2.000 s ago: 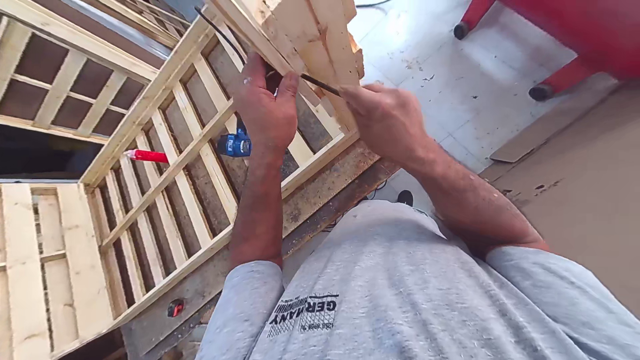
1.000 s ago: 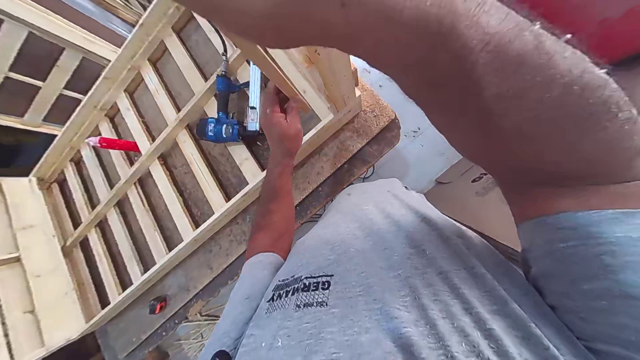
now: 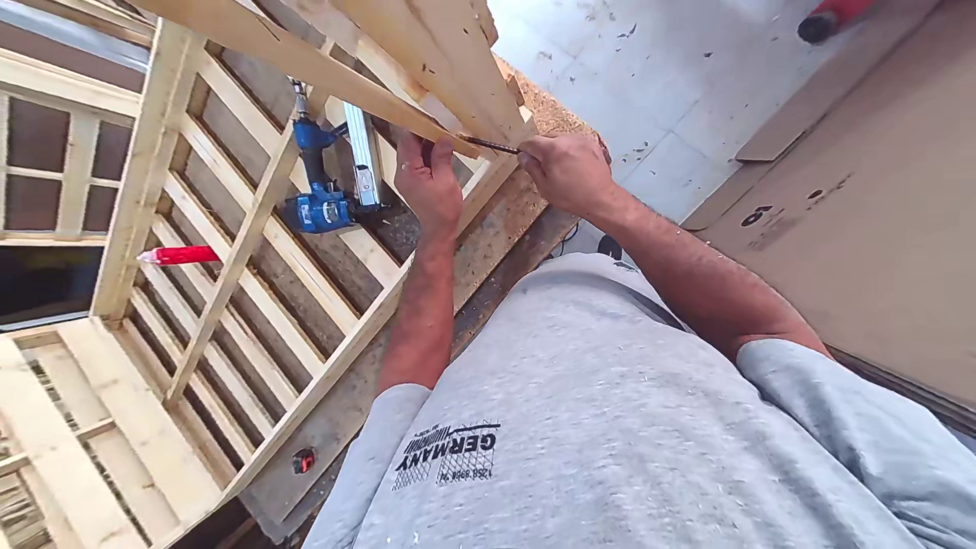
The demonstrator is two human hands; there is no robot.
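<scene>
My left hand (image 3: pixel 431 179) grips the lower end of a long wooden slat (image 3: pixel 305 65) between thumb and fingers. In my right hand (image 3: pixel 568 171) is a thin dark rod-like tool (image 3: pixel 492 144), its far end at the slat's end by my left thumb; its kind cannot be told. Behind the slat stands a wider wooden board (image 3: pixel 450 61). Left of my left hand, a blue pneumatic nail gun (image 3: pixel 324 210) with a silver magazine rests on the slatted wooden frame (image 3: pixel 252 229). A red tube with a pale nozzle (image 3: pixel 187 255) lies farther left on the frame.
A small red and black tape measure (image 3: pixel 303 460) lies on the workbench (image 3: pixel 320 435) below the frame. More slatted wooden panels (image 3: pixel 76 160) stand at the left. Cardboard (image 3: pixel 854 198) lies at the right, beside a tiled floor (image 3: pixel 648 84) with scattered debris. A red leg-like part (image 3: pixel 835 17) shows top right.
My right arm, raised across the view a second ago, is lower, and its hand is back at the slat's end with the dark tool. My left hand has stayed by the wood.
</scene>
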